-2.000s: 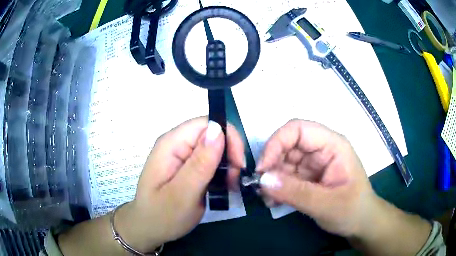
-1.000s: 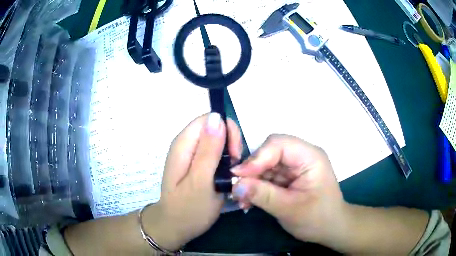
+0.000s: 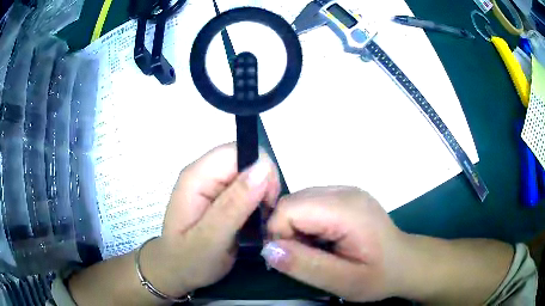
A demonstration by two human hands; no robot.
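Observation:
A black ring-ended arm stands upright in front of me, its round ring at the top with the flat bar reaching into it. My left hand is closed around the lower bar, thumb across its front. My right hand is at the arm's lower end, its fingertips pinched against the block's right side. A small silvery fitting showed in those fingertips earlier; now the fingers hide most of what they pinch, with only a faint bright bit by the thumb.
Stacked clear blister trays fill the left. Two black sample arms lie on the left sheet. The caliper lies on the right sheet. A pen, yellow-handled tool and blue-handled tool lie at right.
The fitting in my right fingertips has moved left from beside the arm to its lower block and is now mostly hidden. The arm has shifted slightly left, and the view has shifted a little.

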